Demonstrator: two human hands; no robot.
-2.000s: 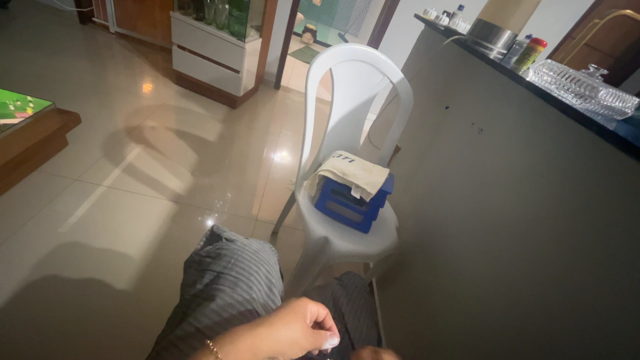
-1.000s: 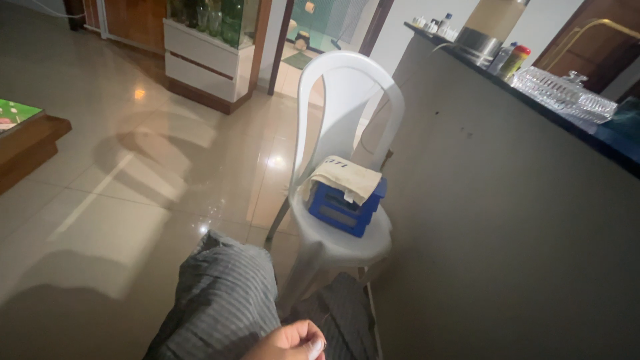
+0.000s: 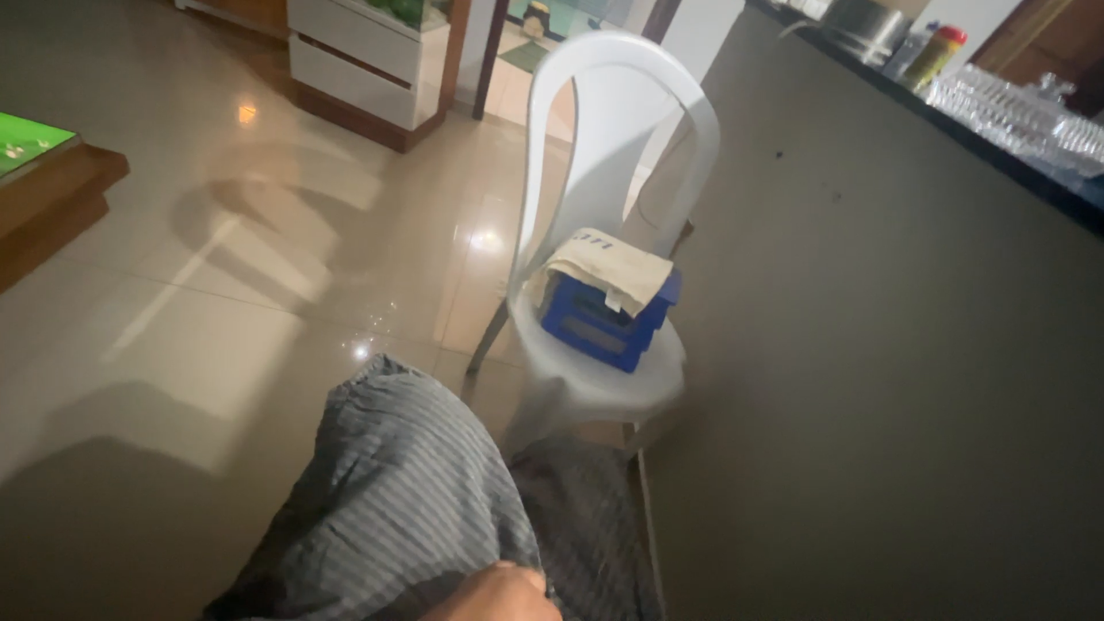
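At the bottom edge, part of my left hand [image 3: 500, 595] shows over the striped grey fabric [image 3: 405, 483] covering my legs. Its fingertips are cut off or hidden, so whether it holds anything is unclear. My right hand is out of view. Ahead stands a white plastic chair [image 3: 604, 95]. On its seat rests a blue plastic crate or box [image 3: 595, 332], with a folded cream cloth [image 3: 617, 263] bearing dark writing draped over its top.
A grey counter wall [image 3: 862, 345] runs along the right. On its dark top are a metal-based container [image 3: 862, 30], a red-capped jar [image 3: 936, 59] and a clear ribbed glass dish [image 3: 1018, 116]. A white drawer cabinet [image 3: 354, 73] and a wooden edge [image 3: 60, 198] lie left.
My left hand has dropped lower, mostly out of the frame; two seconds ago it pinched something small and whitish. Part of my right hand, visible then at the bottom edge, has left view.
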